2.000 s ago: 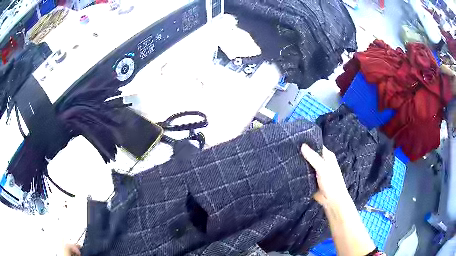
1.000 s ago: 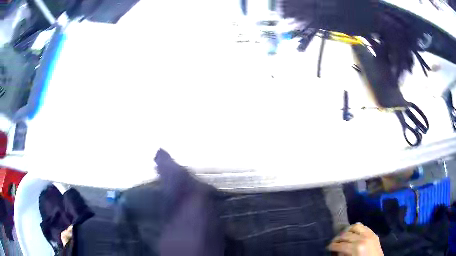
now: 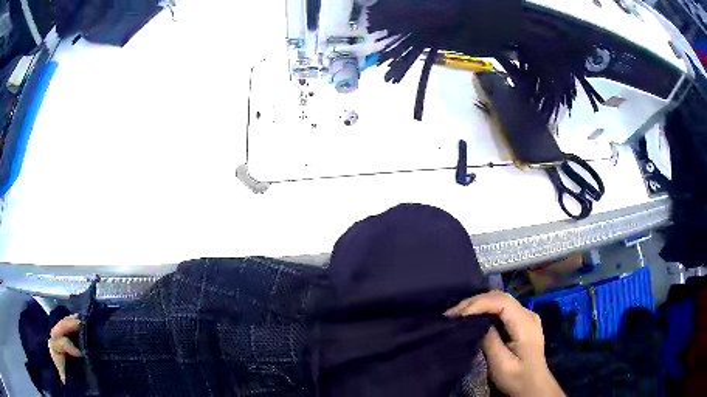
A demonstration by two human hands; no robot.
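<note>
A dark checked fabric panel point(image 3: 201, 326) lies across the table's front edge at the lower left. A plain black-purple piece point(image 3: 403, 271) with a rounded top end lies over its right part and onto the white table. My left hand point(image 3: 65, 345) holds the checked panel's left end at the lower left. My right hand point(image 3: 508, 333) pinches the plain dark piece at its right edge between thumb and fingers. The lower parts of both fabrics are cut off by the picture's bottom edge.
The sewing machine's needle area point(image 3: 310, 70) is at the top. Dark strips point(image 3: 543, 62) hang from the machine arm. A dark flat pouch point(image 3: 519, 120), scissors point(image 3: 575, 186) and a small black tool point(image 3: 463, 163) lie on the table. A blue crate point(image 3: 620, 298) stands below right.
The view has swung left from the scissors side to the table front. The plain dark piece now lies spread over the checked panel, and my right hand has moved onto it.
</note>
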